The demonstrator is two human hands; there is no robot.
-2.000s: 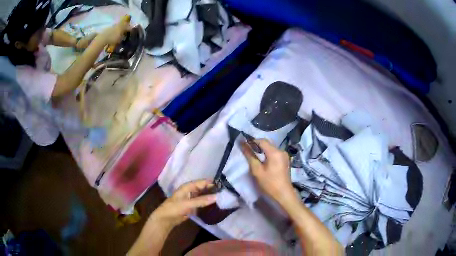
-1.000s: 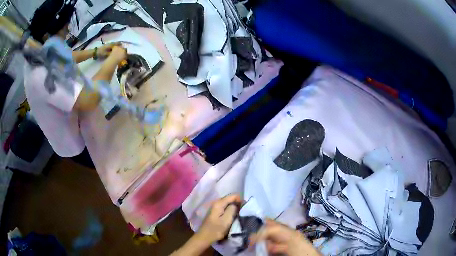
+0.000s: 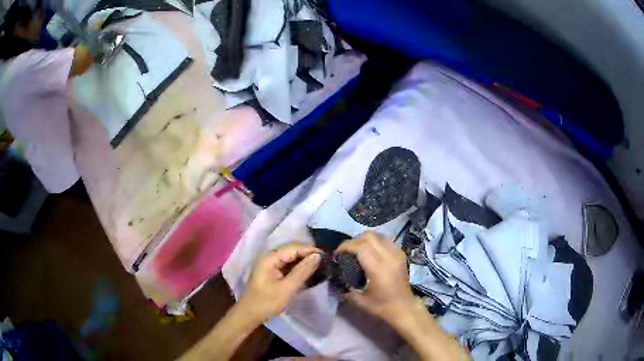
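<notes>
My left hand (image 3: pixel 288 271) and my right hand (image 3: pixel 376 271) are close together over the near edge of the padded table. Both pinch a small dark textured cut piece (image 3: pixel 347 271) between them. A pale blue-white panel (image 3: pixel 332 215) with a dark part lies just beyond my fingers. A dark speckled curved panel (image 3: pixel 390 185) lies flat behind it. To the right, a bundle of pale and dark cut panels (image 3: pixel 498 264) fans out from a tight gather. My fingers hide part of the small piece.
A pink pad (image 3: pixel 198 243) with a scorched centre is on the corner of the left table. Cut panels (image 3: pixel 272 70) are heaped on that table, where a person's arm and pink top show. A grey pointed plate (image 3: pixel 600 229) is at far right. A blue roll (image 3: pixel 480 63) runs behind.
The view has shifted, bringing the left table higher and leftward. My hands have come closer together around the dark piece. At the left table, the coworker has moved toward the edge and a pale panel is more exposed.
</notes>
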